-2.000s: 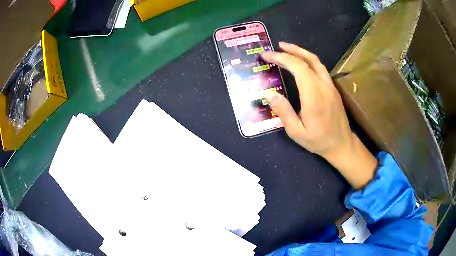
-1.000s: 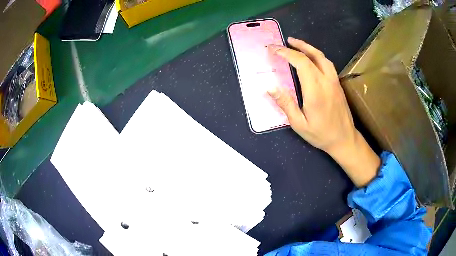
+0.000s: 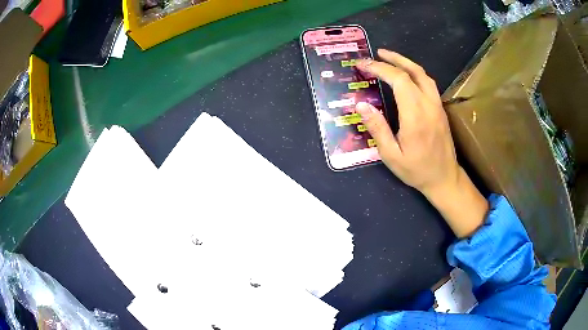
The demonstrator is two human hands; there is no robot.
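Observation:
A smartphone [image 3: 342,97] with a pink-lit chat screen lies face up on the black mat. My right hand [image 3: 412,122] is over its right edge, fingers apart, with the thumb and a fingertip at the screen; it grips nothing. An overlapping stack of white card inserts [image 3: 213,200] with small dark round holes lies on the mat, left of and below the phone. My left hand is not in view.
A brown carton [image 3: 509,148] holding green-and-silver sticks stands at the right. Yellow boxes [image 3: 42,106] and a black flat unit [image 3: 90,32] are on the green belt [image 3: 161,84]. A clear poly bag [image 3: 45,293] is at the lower left.
The phone screen went from the chat to a pale pink view and back to the chat. Belt items have shifted left in view. My right hand stays at the phone, slightly further right in view.

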